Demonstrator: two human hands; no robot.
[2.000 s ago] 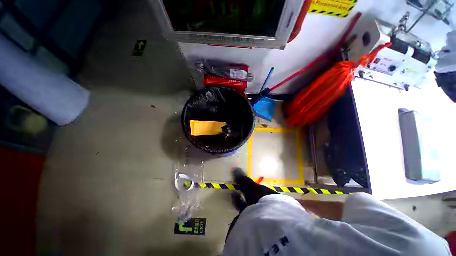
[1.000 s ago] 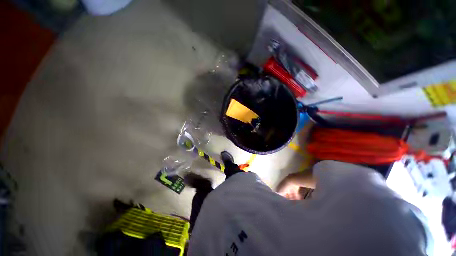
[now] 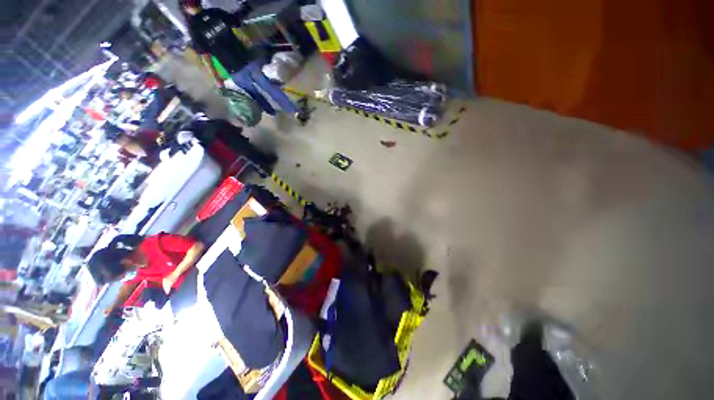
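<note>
Neither of my hands is in the picture. Nearest in front of me, a yellow crate stands on the floor, holding dark cloth. Beside it, dark cut pieces lie on a white table with brown card pieces among them. My dark leg or foot shows at the bottom edge, next to clear plastic film on the floor. The view is tilted and partly blurred.
A person in red sits at the workstations. Another person in a dark top stands in the aisle. A plastic-wrapped black bundle lies inside yellow-black tape. An orange-brown surface is at upper right. Red crates stand beyond the table.
The view has swung from the black bin, mop and wall to the workshop aisle. The hand seen near my shirt earlier is out of the picture. More of the yellow crate shows.
</note>
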